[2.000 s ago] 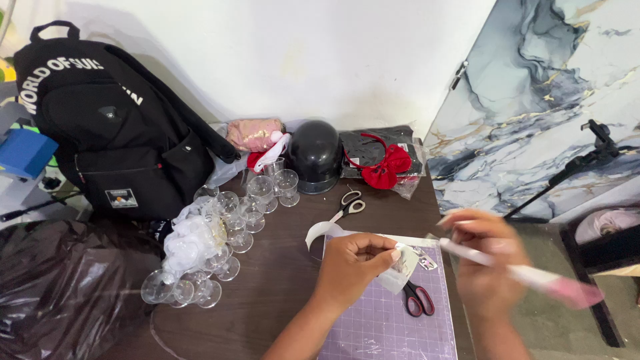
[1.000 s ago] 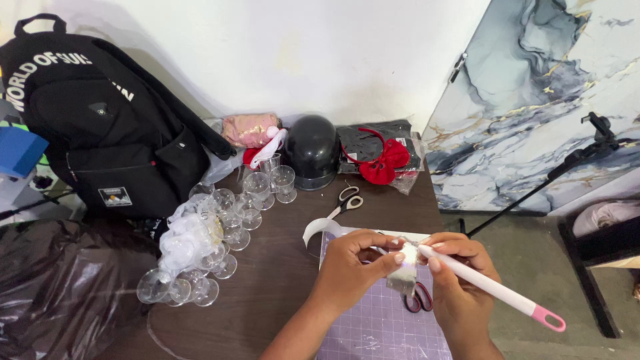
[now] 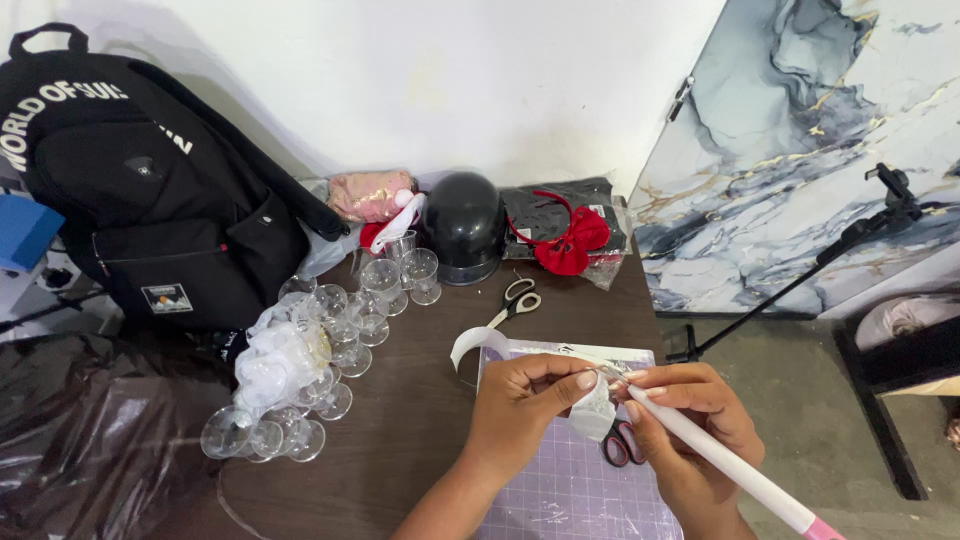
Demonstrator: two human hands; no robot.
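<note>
My left hand (image 3: 525, 405) pinches a small whitish piece of sheet material (image 3: 595, 412) between thumb and fingers. My right hand (image 3: 694, 435) grips a white pen-shaped tool with a pink end (image 3: 727, 454), its thin tip touching the top of that piece. Both hands are over a purple gridded cutting mat (image 3: 574, 487). Scissors with black and red handles (image 3: 621, 444) lie on the mat, partly hidden by the piece and my right hand. A curled white strip (image 3: 474, 341) stands at the mat's upper left corner, beside black and white scissors (image 3: 517, 301).
Several clear stemmed glasses (image 3: 352, 330) and white crumpled plastic (image 3: 274, 367) occupy the table's left. Along the wall are a pink bundle (image 3: 371, 195), a black rounded object (image 3: 463, 225) and a red bow headband (image 3: 574, 244). A black backpack (image 3: 165, 202) stands left; a black stand (image 3: 802, 274) is at right.
Two seconds ago my right hand was apart from my left with the tool; it came in toward the left hand, and the tool's tip is now at the piece.
</note>
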